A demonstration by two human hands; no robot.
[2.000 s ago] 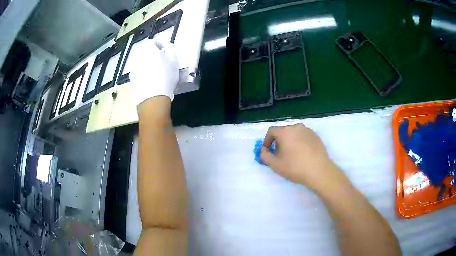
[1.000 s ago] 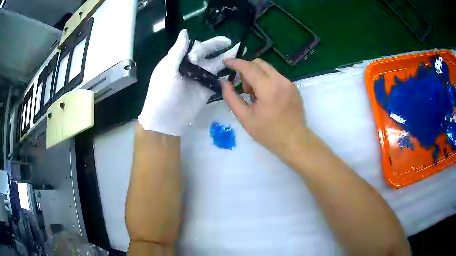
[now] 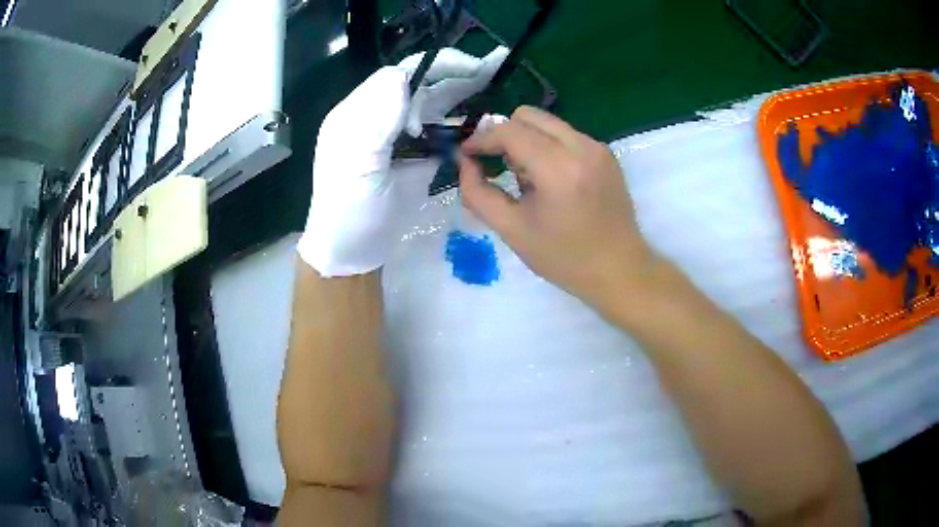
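My left hand [image 3: 360,165], in a white glove, holds a dark phone middle frame [image 3: 417,144] over the near edge of the green belt. The frame is tilted and partly hidden by my fingers. My bare right hand [image 3: 551,196] has its thumb and index finger together at the near end of the frame. A small bluish spot shows at the fingertips, but it is blurred and I cannot tell if a piece is pinched. A small pile of blue pieces [image 3: 472,257] lies on the white sheet [image 3: 535,412] just below my hands.
An orange tray [image 3: 813,327] with a large blue heap [image 3: 870,190] is at the right. The white fixture plate [image 3: 242,82] with several frames and a cream end plate [image 3: 160,237] is at the left. Other frames lie on the green belt [image 3: 659,62], one at the upper right [image 3: 813,46].
My left hand has come from the fixture plate and now holds a frame. My right hand has moved from the blue pile to that frame. In the last second the frame has been turned in my glove.
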